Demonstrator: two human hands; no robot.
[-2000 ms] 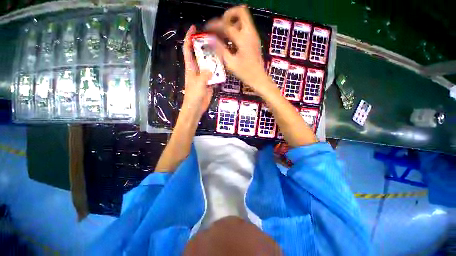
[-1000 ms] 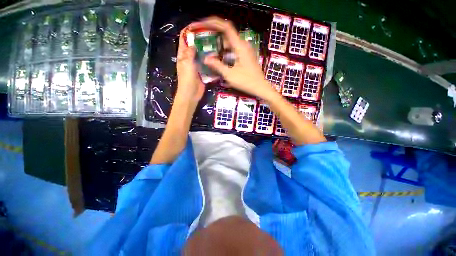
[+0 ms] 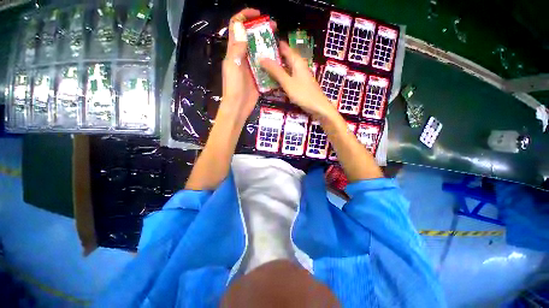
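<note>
My left hand (image 3: pixel 238 75) holds a part-assembled phone (image 3: pixel 261 45) upright over the black blister tray (image 3: pixel 201 78). The phone has a red rim, with a green board showing inside. My right hand (image 3: pixel 290 75) lies against the phone's lower part, its fingertips on the board. A loose green board (image 3: pixel 300 44) lies on the tray just behind my right hand. Front housings (image 3: pixel 360 41) with red rims and black key openings stand in rows at the tray's right and front. My right forearm hides some of them.
A clear blister tray (image 3: pixel 78 96) with green-silver boards is at left. A loose board (image 3: pixel 412 109), a white keypad (image 3: pixel 431 132) and a small whitish object (image 3: pixel 505 141) lie on the green bench at right. A brown carton (image 3: pixel 83 192) with black trays is below left; red parts (image 3: pixel 336 178) show below.
The phone was white face up two seconds ago; its green board side now shows. My right fingers have moved down off its top, and the loose board behind my right hand is now uncovered.
</note>
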